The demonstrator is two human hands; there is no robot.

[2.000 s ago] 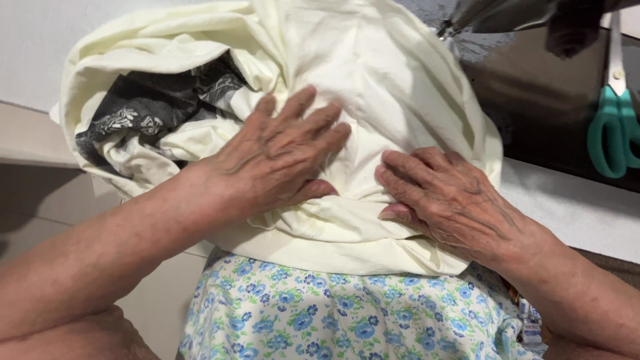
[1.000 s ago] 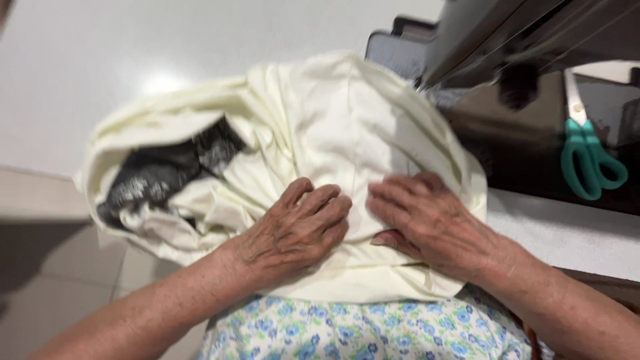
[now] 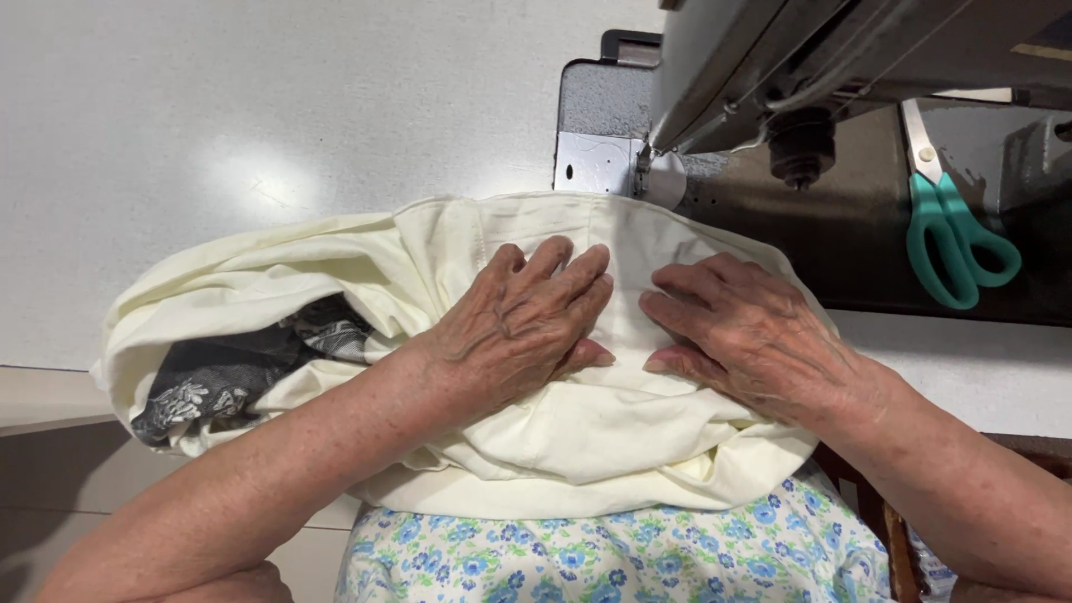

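A bunched cream fabric piece with seams lies across my lap and the table edge, just in front of the sewing machine's presser foot. My left hand rests on it with bent fingers, left of a vertical seam. To the right of that seam, my right hand lies on the same cloth, thumb and fingers curled against it. Whether either hand pinches the cloth is not clear. Dark patterned fabric shows inside the cream folds at left.
The sewing machine head overhangs the upper right. Scissors with teal handles lie on the dark machine bed. A pale tabletop extends at upper left. Floral cloth covers my lap.
The cream fabric's upper edge has come away from the needle area and now lies nearer me. My left hand's fingers, spread two seconds ago, are more bent. The view has shifted.
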